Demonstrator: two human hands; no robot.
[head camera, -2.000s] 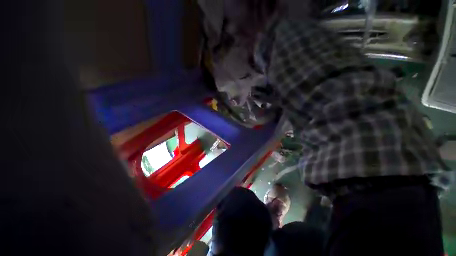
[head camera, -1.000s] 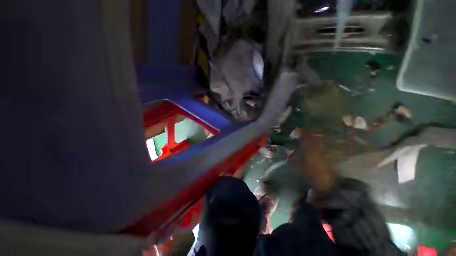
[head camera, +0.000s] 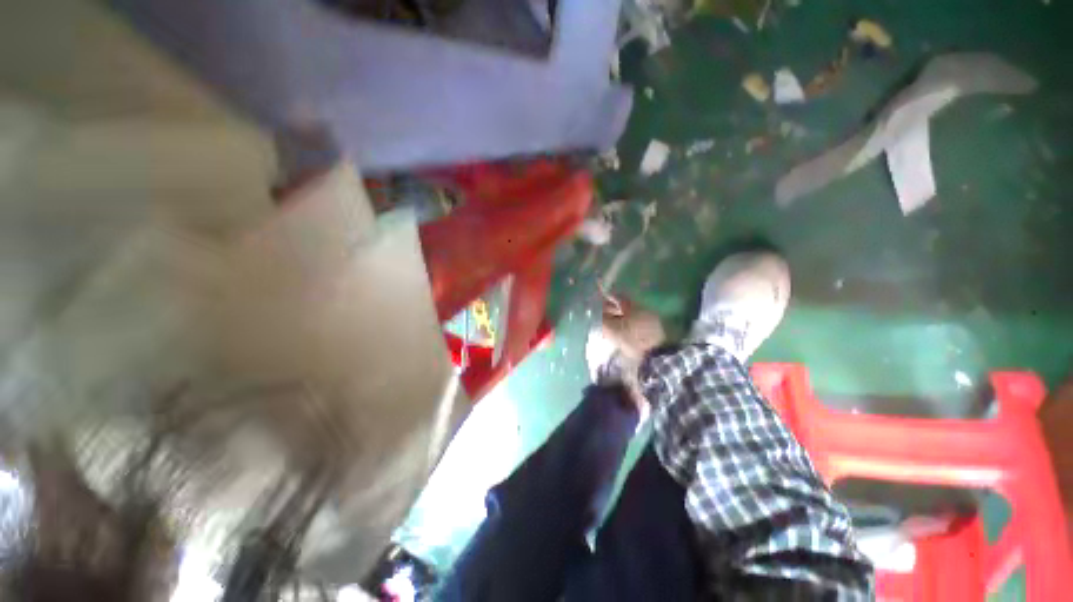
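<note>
Neither of my hands can be made out. A checkered cloth (head camera: 753, 482), perhaps a sleeve, reaches up from the bottom edge over my dark-trousered legs. A pale rounded shape at its upper end looks like a shoe (head camera: 747, 294); another foot (head camera: 624, 335) is beside it. A lavender-blue plastic stool or crate (head camera: 435, 100) is at upper left, with a red plastic frame (head camera: 500, 229) below it. A red plastic stool (head camera: 918, 447) stands at lower right. A large blurred beige surface or cloth (head camera: 294, 306) fills the left.
The green floor (head camera: 706, 129) carries scattered scraps. A long grey cloth strip (head camera: 859, 141) and a white strip (head camera: 910, 171) lie at upper right. Blurred brown and dark shapes at lower left cannot be identified.
The view has swung, bringing the red stool and both feet into clearer sight. The lavender-blue piece now shows higher up, and the beige area has appeared at left.
</note>
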